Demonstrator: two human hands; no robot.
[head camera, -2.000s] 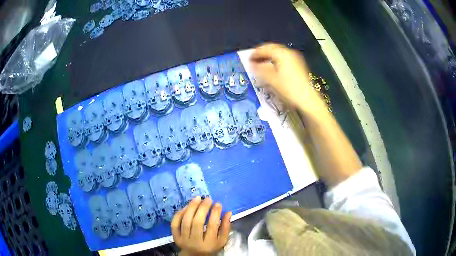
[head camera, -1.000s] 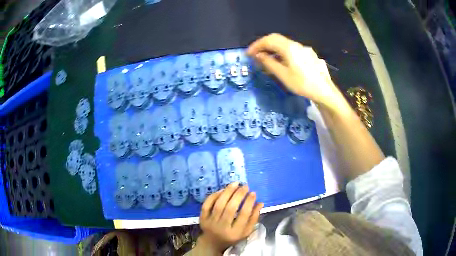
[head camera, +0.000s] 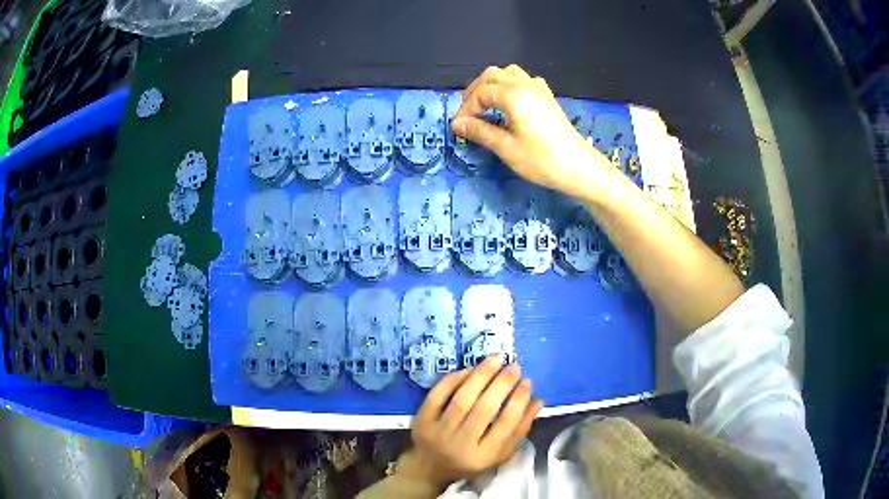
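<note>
Pale blue-grey oval plastic housings (head camera: 373, 331) lie in three rows on a bright blue work board (head camera: 585, 341). My right hand (head camera: 517, 122) is over the top row, thumb and fingertips pinched together at a housing near the row's middle. A tiny gold glint shows at the fingertips; whether a part is held cannot be told. Gold dots show on top-row housings right of the hand, partly hidden by my forearm. My left hand (head camera: 478, 414) rests flat, fingers together, at the lower end of the last bottom-row housing (head camera: 485, 314), at the board's near edge.
Brass contacts (head camera: 733, 239) are piled right of the board. Round notched inserts (head camera: 183, 302) lie at left. A blue crate (head camera: 122, 414) with black trays (head camera: 58, 273) stands at far left, a green crate (head camera: 19, 83) behind it. A clear bag (head camera: 175, 15) lies at top left.
The view has shifted, so the board sits straighter. My right hand has moved left along the top row, from the right end to near the middle. My left hand stays at the last bottom-row housing.
</note>
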